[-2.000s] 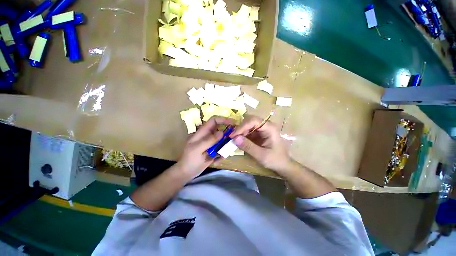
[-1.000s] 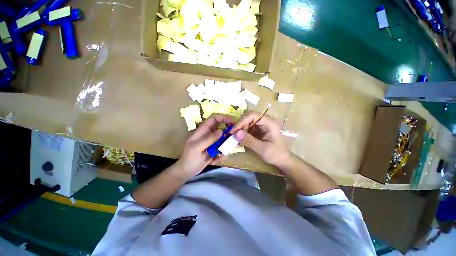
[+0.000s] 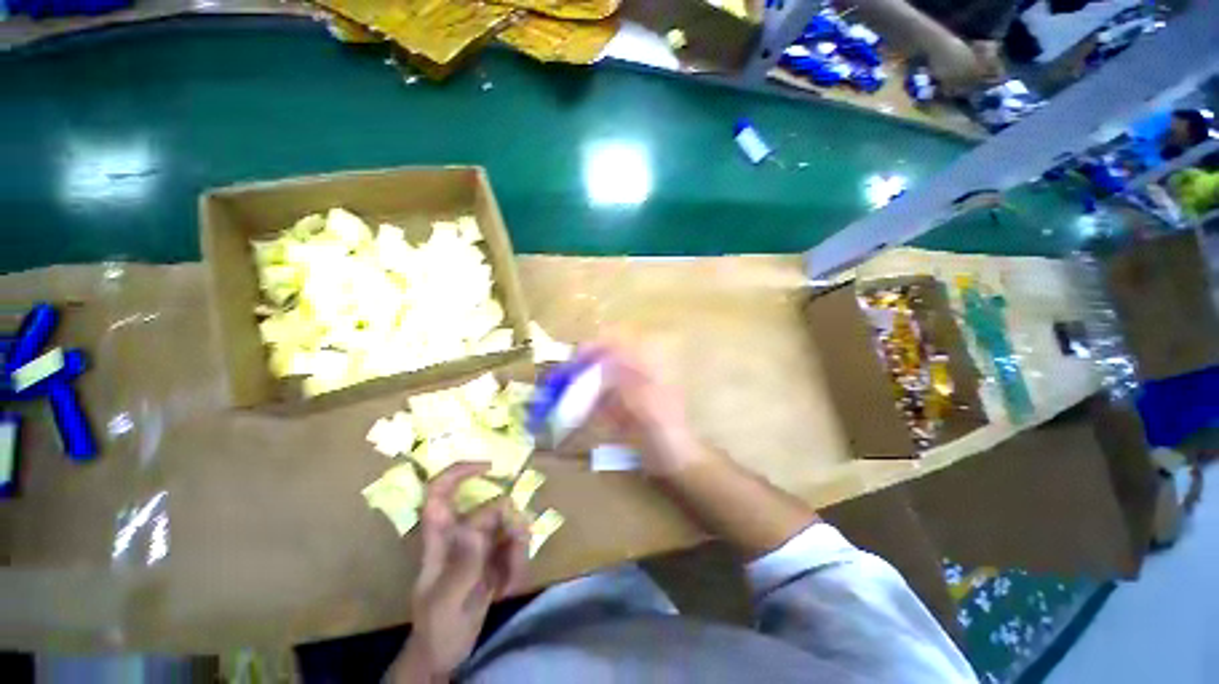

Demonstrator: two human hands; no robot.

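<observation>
My right hand (image 3: 648,414) is blurred and holds a blue battery cell (image 3: 546,401) with a white piece (image 3: 578,398) on its side, above the bench right of the pads. My left hand (image 3: 468,541) is at the front edge of the loose pale-yellow pads (image 3: 455,425), its fingers curled; whether it holds a pad cannot be told. The open cardboard pad box (image 3: 221,307), with heaped pads inside, stands behind the loose pads. A small white piece (image 3: 615,458) lies beside my right wrist.
Blue cells with pale strips (image 3: 70,417) lie at far left. A cardboard box of orange-gold pieces (image 3: 836,361) stands at right. One cell (image 3: 751,142) lies on the green belt (image 3: 401,127). Amber sheets (image 3: 448,34) lie beyond it. A grey bar (image 3: 936,181) and another person's arm (image 3: 936,47) are upper right.
The view has swung up and right. My hands have separated: the right has carried the cell forward, away from my body, while the left is now beside the loose pads.
</observation>
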